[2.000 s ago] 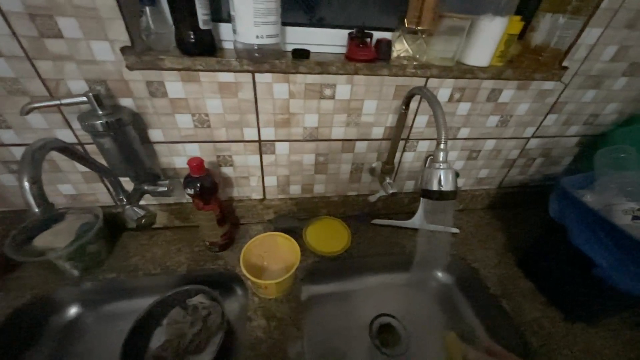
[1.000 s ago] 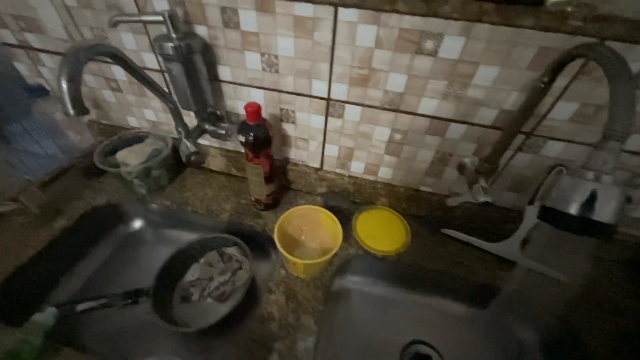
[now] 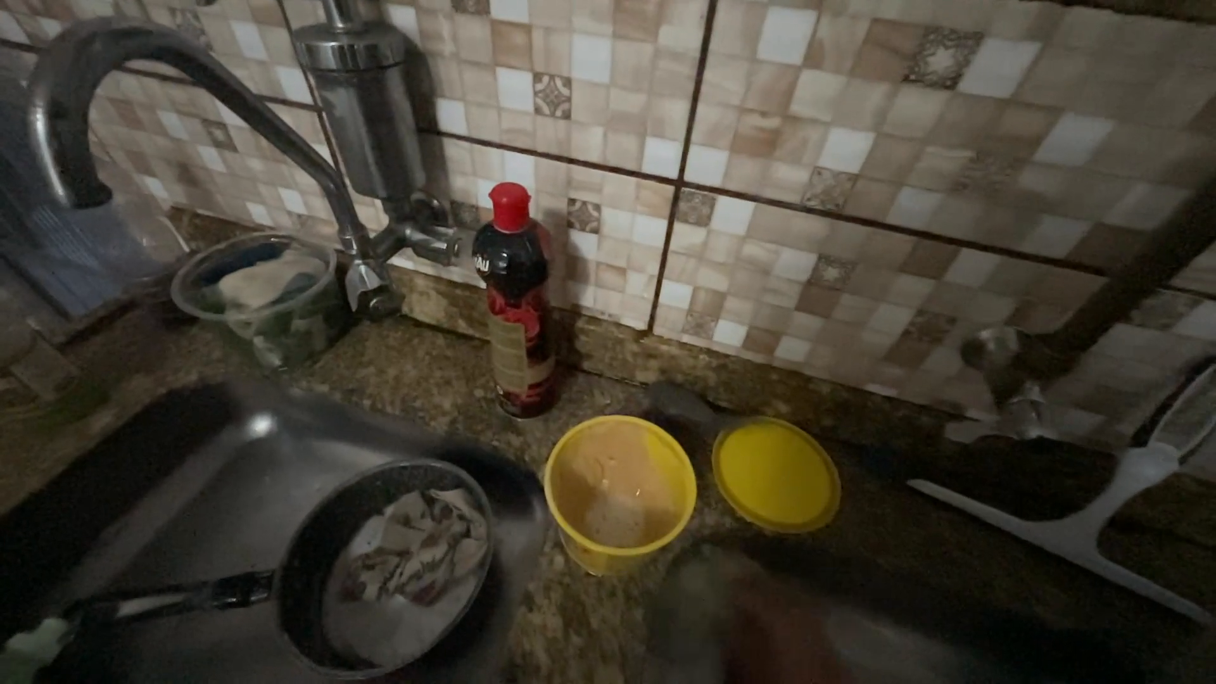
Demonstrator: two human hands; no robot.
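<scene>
A blurred reddish-brown shape, apparently my right hand (image 3: 784, 622), is low in the view over the near edge of the right sink. A dim greenish blur lies at its left; whether the hand holds it cannot be told. My left hand is not seen. Left of the blur, a yellow tub (image 3: 622, 551) with tan residue stands on the counter beside a round yellow lid (image 3: 776, 475). In the left sink (image 3: 180, 475) sits a dark frying pan (image 3: 309, 570) holding crumpled, pale material. A pale green thing (image 3: 38, 646) is by its handle end.
A red-capped dark bottle (image 3: 521, 323) stands behind the tub. Farther left are a curved metal faucet (image 3: 190, 57) and a clear plastic container (image 3: 266, 323) with mixed contents. At right, a white squeegee (image 3: 1092, 532) lies below a dim faucet (image 3: 1021, 370) against the tiled wall.
The view has swung left and closer to the counter. A hand beside something yellow showed at the lower right two seconds ago; now a reddish blur shows near the tub.
</scene>
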